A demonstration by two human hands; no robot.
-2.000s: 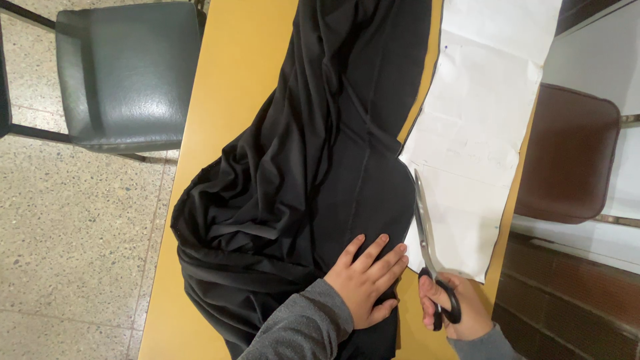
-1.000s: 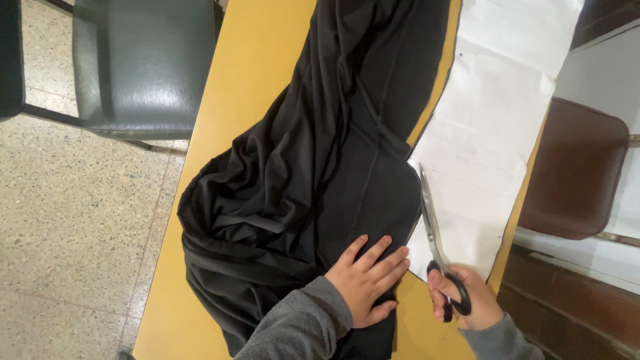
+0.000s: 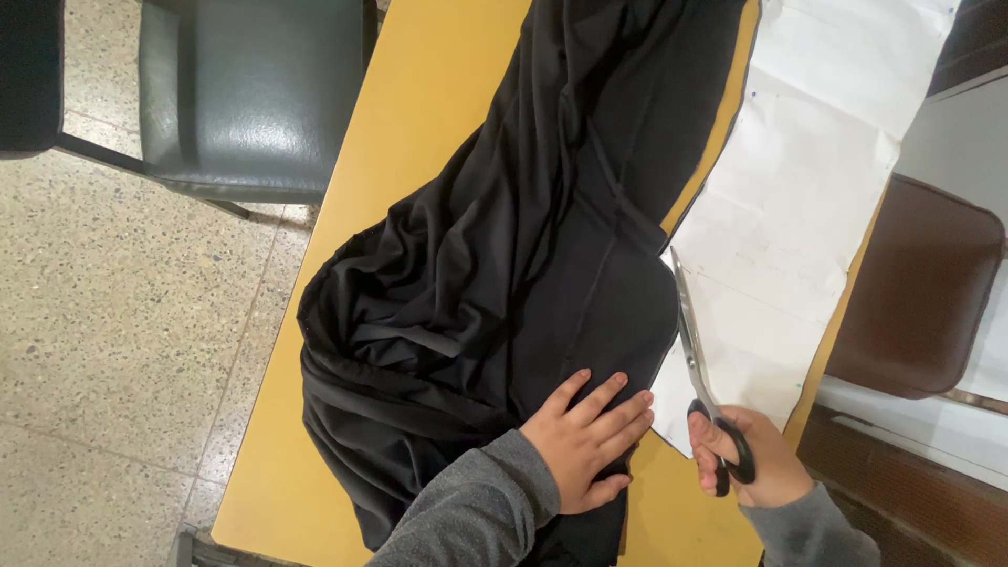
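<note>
Black fabric [image 3: 598, 299] lies on a yellow table, smooth along its right part and bunched in folds to the left. My left hand [image 3: 591, 441] rests on it with the fingers spread, near its lower right edge. My right hand [image 3: 748, 457] grips the black handles of a pair of metal scissors [image 3: 687, 331]. Their blades point away from me, along the curved fabric edge and over a white paper sheet [image 3: 795, 197]. The blades look nearly closed. Whether any fabric lies between them I cannot tell.
The yellow table [image 3: 417, 118] carries the fabric and paper. A dark green padded chair [image 3: 252, 94] stands at its left on the speckled floor [image 3: 118, 299]. Beyond the right edge is a brown padded seat [image 3: 913, 291], near a white surface and brown bricks.
Both hands keep about the same places on the work, the left one on the fabric and the right one on the scissors. The view has shifted slightly.
</note>
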